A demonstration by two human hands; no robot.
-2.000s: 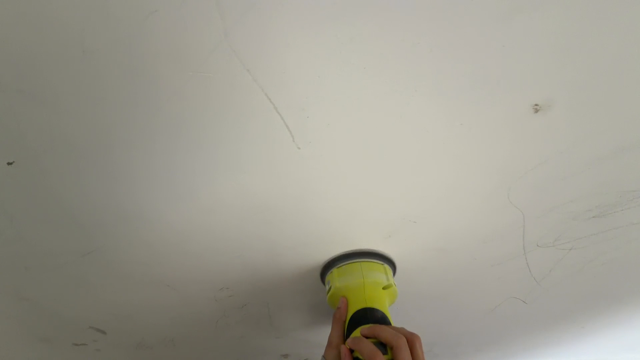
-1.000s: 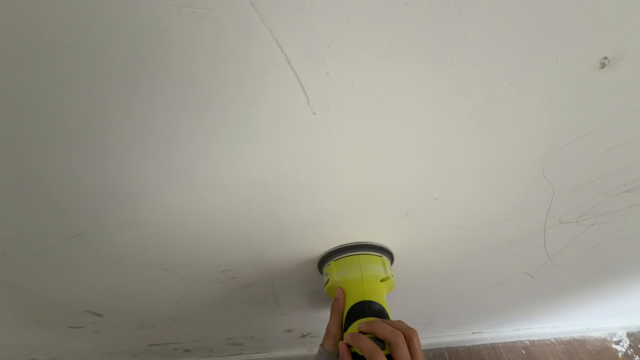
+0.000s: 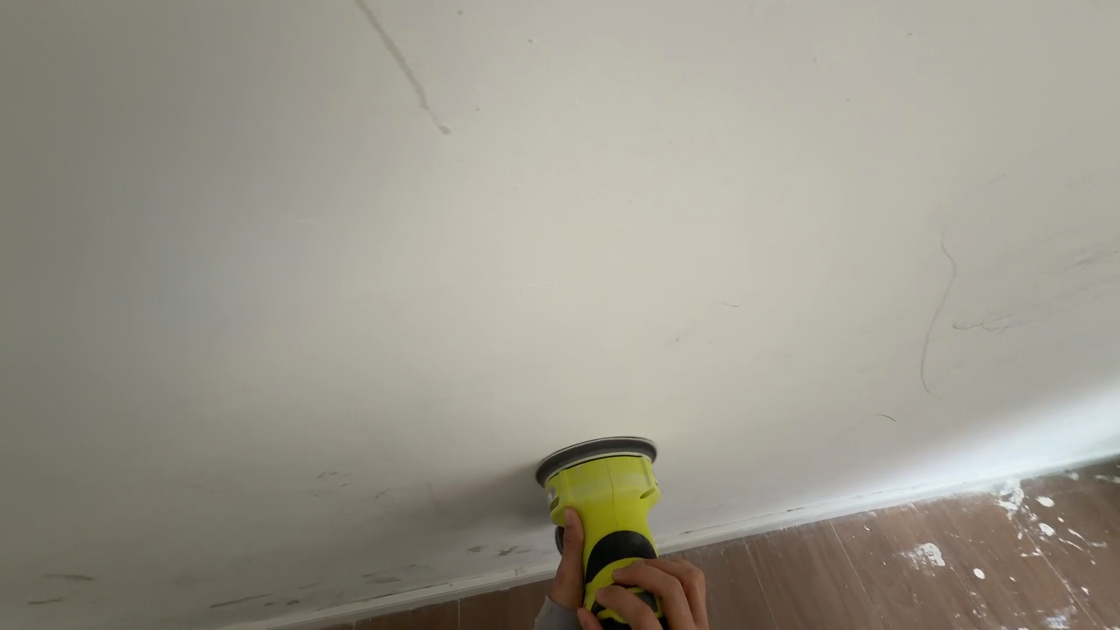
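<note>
A lime-green and black random orbital sander (image 3: 608,503) is at the bottom centre, its round dark pad against the white wall (image 3: 542,262). My left hand (image 3: 569,569) grips the sander's body from the left, thumb or finger laid along its side, with a bit of grey sleeve below. Around the black and green rear part of the sander is my right hand (image 3: 656,595), fingers curled over it. The lower parts of both hands are cut off by the frame's bottom edge.
The wall bears a long scratch (image 3: 402,66) at upper left, thin curved marks at right and dark scuffs (image 3: 241,601) low at left. A white strip (image 3: 744,528) runs along the wall's foot. Below lies a brown plank floor (image 3: 857,569) with white paint splashes.
The view has tilted down, showing more of the floor. Both hands keep hold of the sander, which has moved lower on the wall, closer to the floor.
</note>
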